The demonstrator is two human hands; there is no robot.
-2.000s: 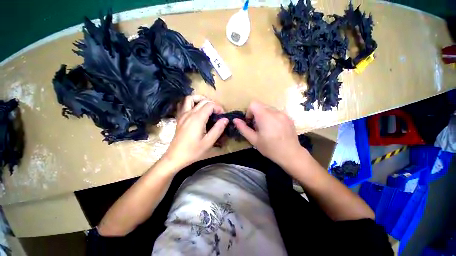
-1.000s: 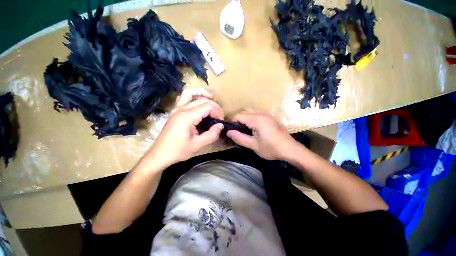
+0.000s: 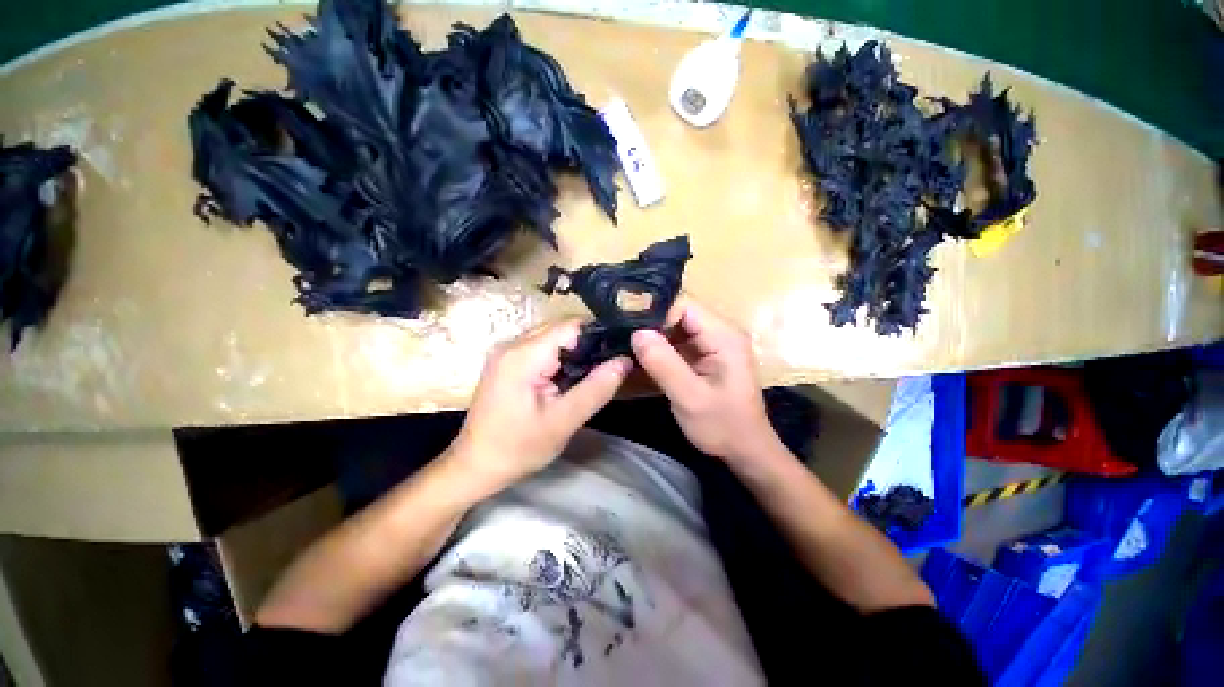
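A black, layered part with a small opening (image 3: 616,287) is held at the bench's front edge, its jagged upper end standing out beyond the fingers. My left hand (image 3: 526,397) grips its lower left side. My right hand (image 3: 703,372) grips its lower right side, thumb on the part. Whether it is one piece or two joined is unclear. A heap of black cape parts (image 3: 430,161) lies left. A tangled heap of spiky trim parts (image 3: 879,175) lies right. A white glue bottle with blue nozzle (image 3: 706,83) lies at the back, near a white marked strip (image 3: 635,154).
A yellow clip (image 3: 997,238) touches the right heap. More black parts (image 3: 30,231) lie at the far left. Below the bench are a carton (image 3: 285,548), blue bins (image 3: 948,463), a red stool (image 3: 1046,421) and a yellow-black floor stripe. A green conveyor (image 3: 1074,54) runs behind.
The black part, mostly covered by my fingers before, now shows its opening and jagged upper end. My hands have moved slightly down it. The view has shifted, so the bench items appear further right.
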